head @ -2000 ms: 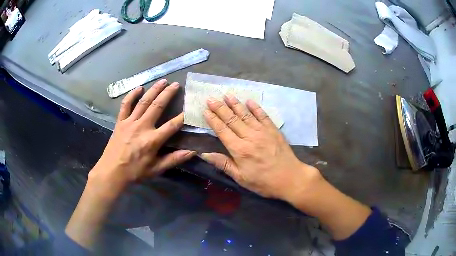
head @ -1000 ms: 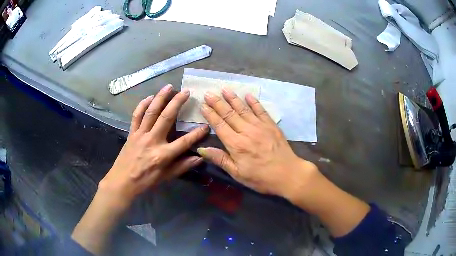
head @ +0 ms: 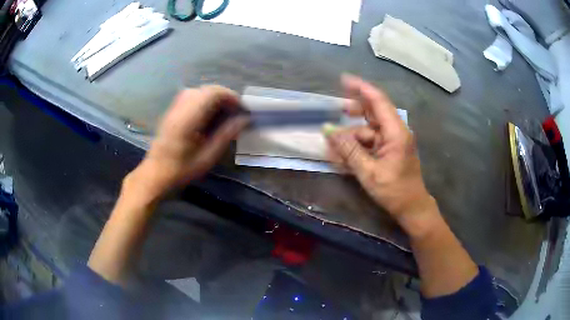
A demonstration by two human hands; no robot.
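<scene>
The narrow flat template (head: 290, 117), blurred and dark grey, is held above the fabric. My left hand (head: 190, 134) grips its left end. My right hand (head: 381, 147) is at its right end, fingers and thumb around it; blur hides the exact contact. Below lies the pale fabric piece (head: 284, 164) with the beige interlining piece (head: 281, 142) on top. My right hand covers part of the fabric's right side.
Pressed strips (head: 122, 39) lie far left. Green-handled scissors (head: 199, 7) touch the white fabric stack (head: 294, 17). The interlining stack (head: 415, 53) is far right of centre. The iron (head: 531, 169) stands at right, below a crumpled pale cloth (head: 522, 44).
Both hands have lifted off the fabric and interlining. The template has left its place on the table behind and is now held between the hands. The view has shifted slightly.
</scene>
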